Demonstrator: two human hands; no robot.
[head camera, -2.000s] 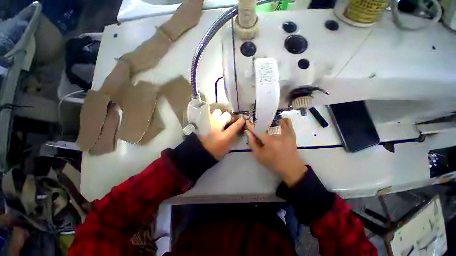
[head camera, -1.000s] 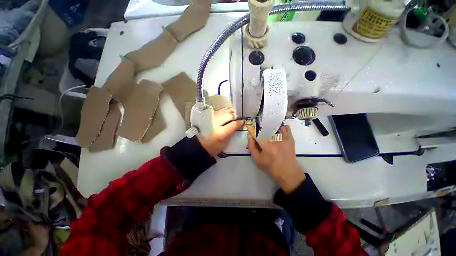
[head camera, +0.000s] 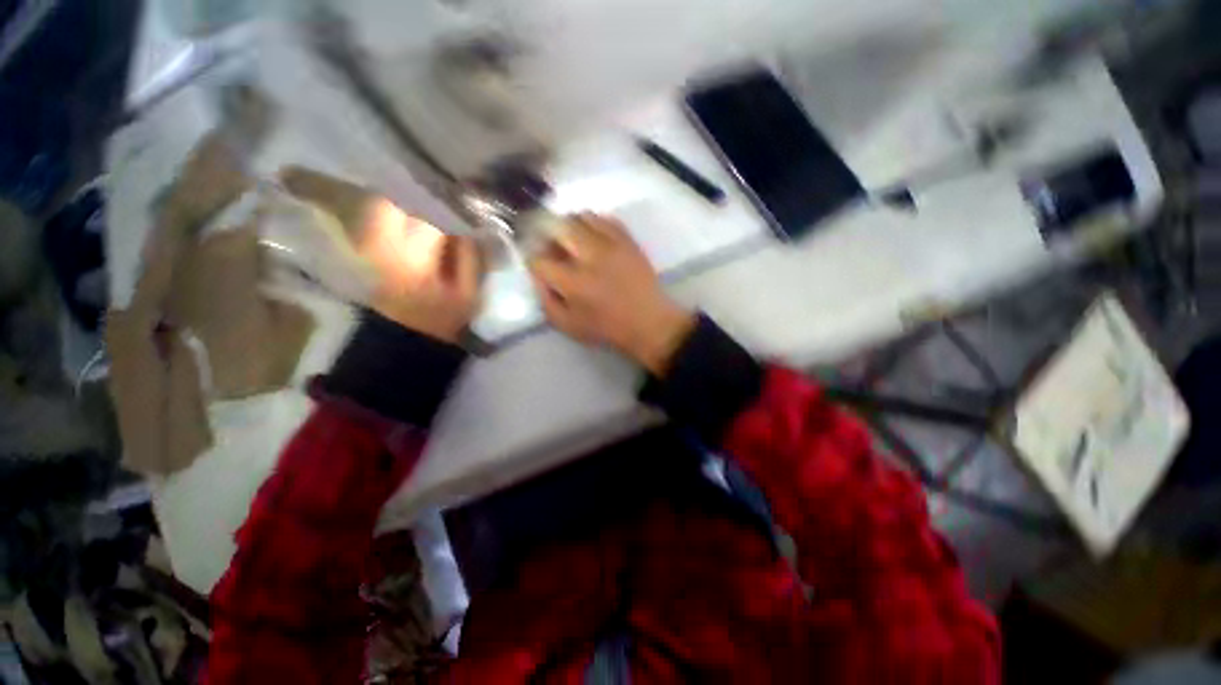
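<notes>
The frame is blurred. My left hand (head camera: 418, 274) is at the left of the needle area, brightly lit, with its fingers bent; brown fabric (head camera: 328, 198) shows just beyond it. My right hand (head camera: 596, 284) is at the right of the needle area, fingers curled. A bright metal needle plate (head camera: 509, 292) shows between the hands. Whether either hand holds a piece is too blurred to tell. The chain of brown sewn pieces (head camera: 221, 301) lies on the table to the left. The sewing machine head (head camera: 589, 60) is smeared at the top.
A black smartphone (head camera: 777, 150) and a small black bar (head camera: 680, 170) lie right of the needle. A dark flat object (head camera: 1079, 190) is at the table's right end. A pale board (head camera: 1101, 422) stands below right. Fabric strips (head camera: 80, 589) are at lower left.
The view has turned and shifted, so machine and phone appear higher and further left. My hands are a little further apart, with the plate visible between them. The right fingers have curled.
</notes>
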